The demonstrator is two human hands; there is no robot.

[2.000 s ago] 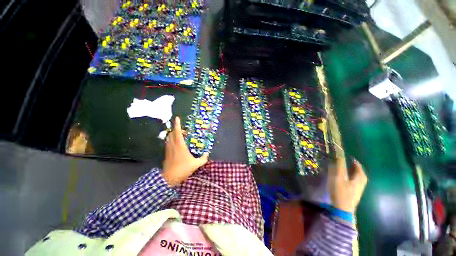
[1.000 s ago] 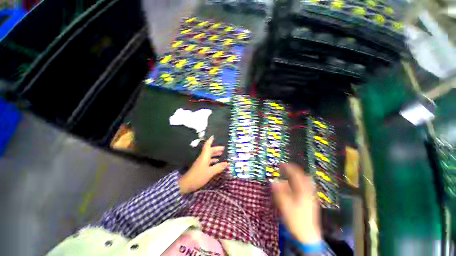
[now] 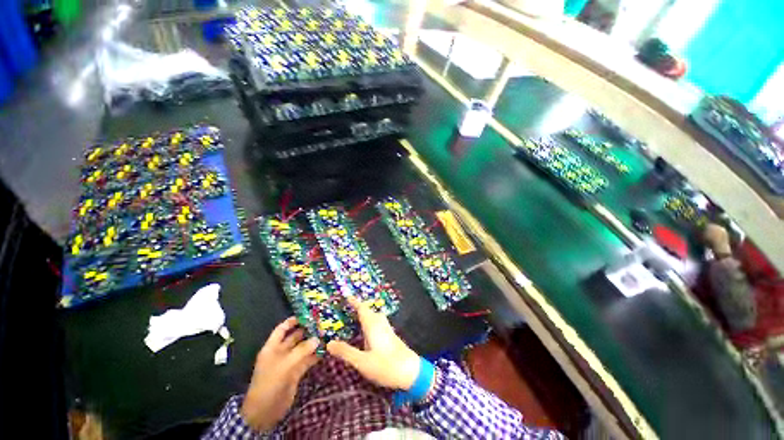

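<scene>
Three long green circuit board panels with yellow parts and red wires lie on the dark bench mat: a left panel [image 3: 301, 275], a middle panel [image 3: 351, 256] and a right panel [image 3: 424, 253]. The left and middle panels lie close together. My left hand [image 3: 279, 369] is at the near end of the left panel, fingers bent against it. My right hand [image 3: 378, 351], with a blue wrist band, has its thumb at that same near end and its fingers by the near end of the middle panel. Whether either hand grips a panel is unclear.
A crumpled white wipe [image 3: 189, 319] lies left. Rows of boards rest on a blue sheet [image 3: 225, 215] beyond it. Stacked black trays [image 3: 344, 142] stand at the back, boards on top. A pale rail [image 3: 550, 301] borders the green conveyor [image 3: 507, 210]. A person's arm [image 3: 731, 288] shows far right.
The view has swung right and up. My right hand has come in beside my left hand at the left panel's near end. The left and middle panels lie closer together than in the oldest frame.
</scene>
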